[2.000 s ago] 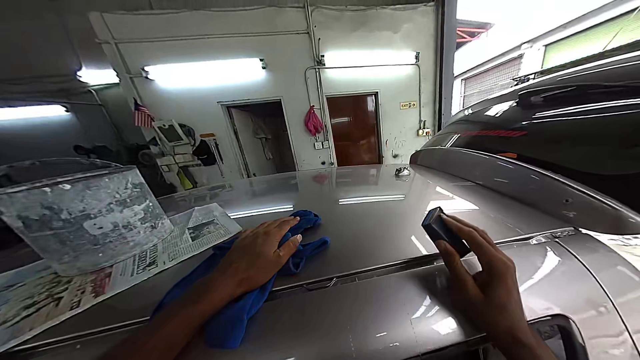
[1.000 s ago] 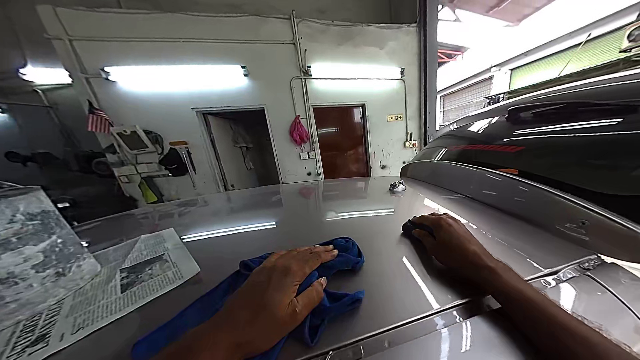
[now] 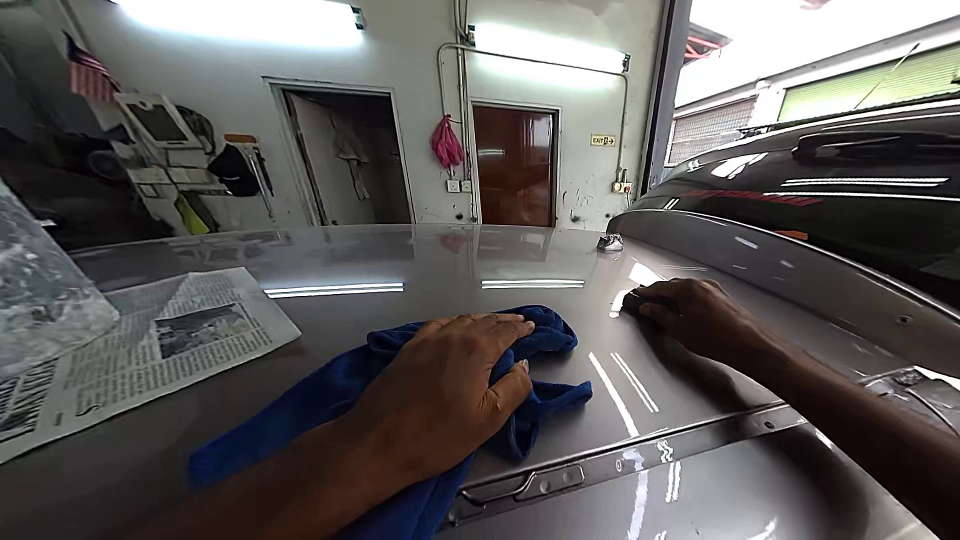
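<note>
My left hand (image 3: 465, 375) lies on a crumpled blue cloth (image 3: 300, 405), its fingers closed over the fabric on the grey car roof (image 3: 450, 259). Farther right, my right hand (image 3: 694, 311) holds a small dark block (image 3: 634, 301) against the glossy panel. Only the block's front end shows; the fingers hide the rest. Bright light streaks reflect in the paint between the two hands.
Newspaper (image 3: 262, 319) lies on the roof at left, under a smeared bucket (image 3: 45, 300). A small crumpled silvery thing (image 3: 610, 242) sits near the far edge. The raised rear spoiler (image 3: 810, 259) rises at right; a seam with a metal rod (image 3: 502, 491) runs near me.
Two seconds ago my right hand held the dark block raised above the near edge; it is now down on the roof, farther forward. My left hand stays on the cloth. The view has shifted.
</note>
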